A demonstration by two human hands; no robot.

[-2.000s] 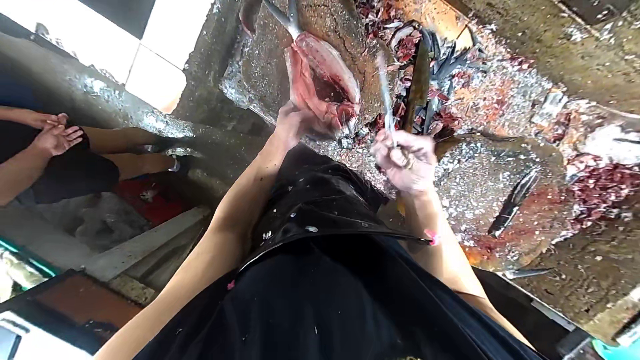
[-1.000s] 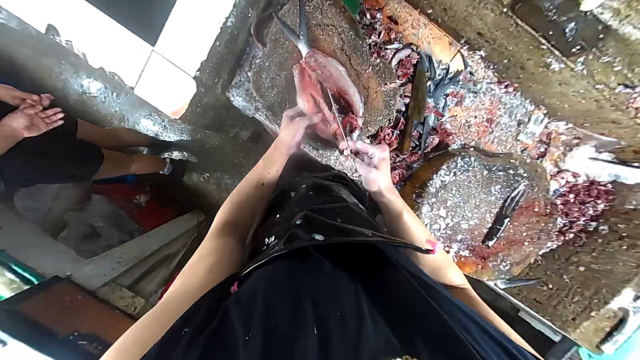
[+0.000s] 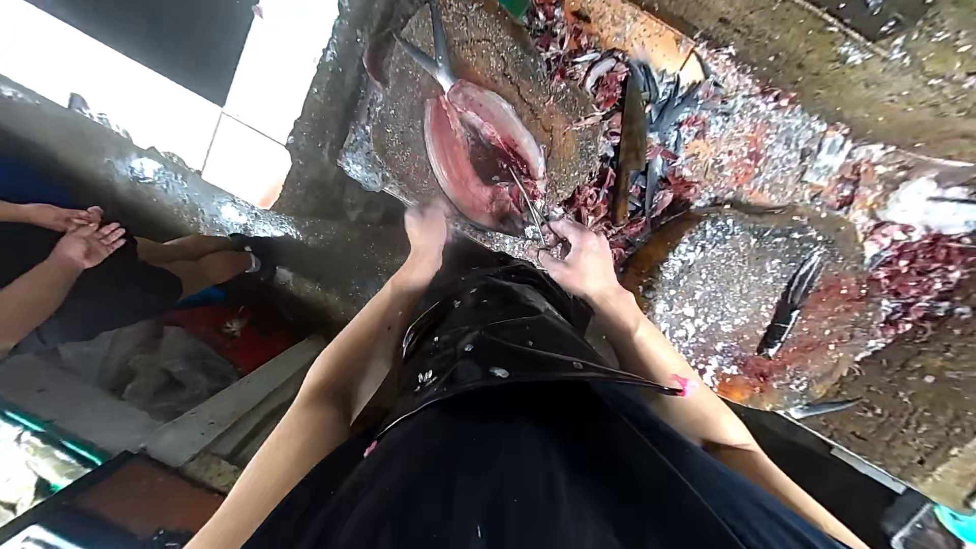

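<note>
A fish [image 3: 457, 145], split open with pink-red flesh showing, lies on a round wooden chopping block [image 3: 560, 130], its forked tail pointing away from me. My right hand [image 3: 583, 255] grips the looped handle of a thin metal tool, perhaps scissors [image 3: 526, 202], whose narrow end rests in the opened body near the head. Beside the fish's lower left edge is my left hand [image 3: 428, 229], blurred, with its fingers bent; whether it holds anything is unclear.
Red scraps and fins [image 3: 671, 107] heap right of the block, around a long dark-brown blade-like piece [image 3: 631, 145]. A second block [image 3: 747, 282] bears a dark piece [image 3: 793, 305] and red stains. At the left, another person's hands [image 3: 88, 232] are clasped near a red container [image 3: 229, 328].
My left hand has come off the fish toward its near left edge. The fish lies opened wider than before. My right hand, raised two seconds ago, is now low beside the fish's head.
</note>
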